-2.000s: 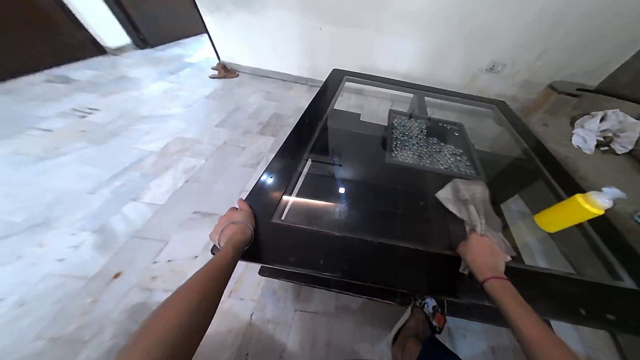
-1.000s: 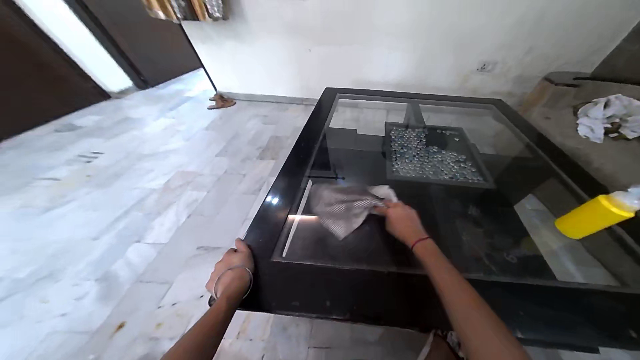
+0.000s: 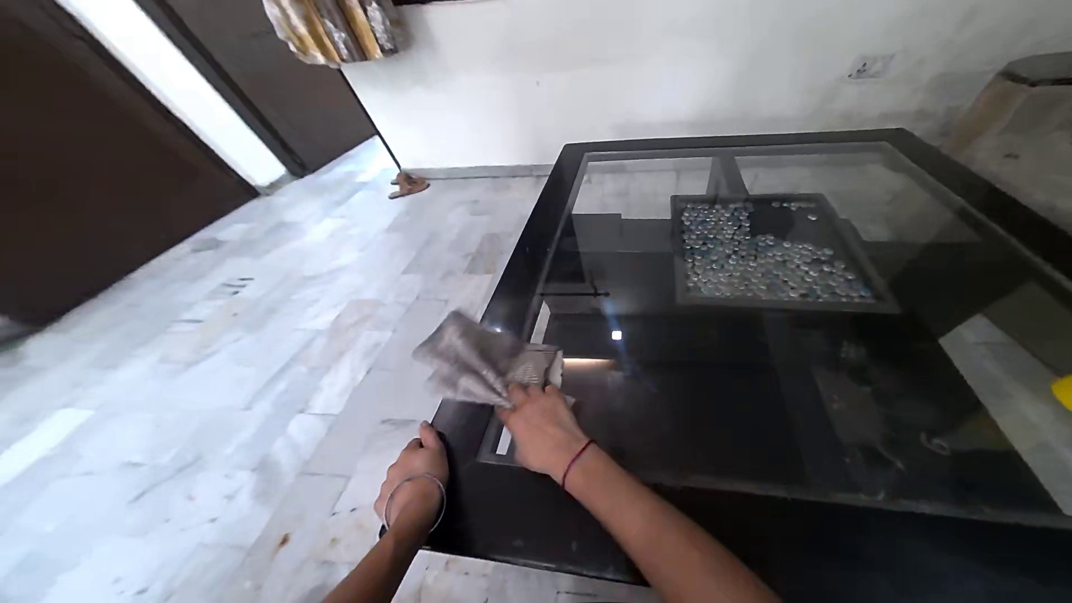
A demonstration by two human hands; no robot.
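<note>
A grey-brown cloth is gripped in my right hand over the left edge of a black-framed glass-topped table; part of it extends past the edge above the floor. My left hand, with a metal bangle at the wrist, grips the table's near left corner. Under the glass, toward the far side, a dark square tray holds many clear and bluish glass pebbles. At the right edge of the view, a bit of a yellow bottle shows; the rest is cut off.
Pale marble floor tiles lie left of the table. A white wall with a socket plate stands behind it. A mop-like head on a thin pole rests on the floor by the wall. Brown doors are at the left.
My right hand has moved left across the glass with the cloth, from near the yellow bottle to the table's left edge. My left hand stays at the corner. The view has shifted, cutting off most of the bottle.
</note>
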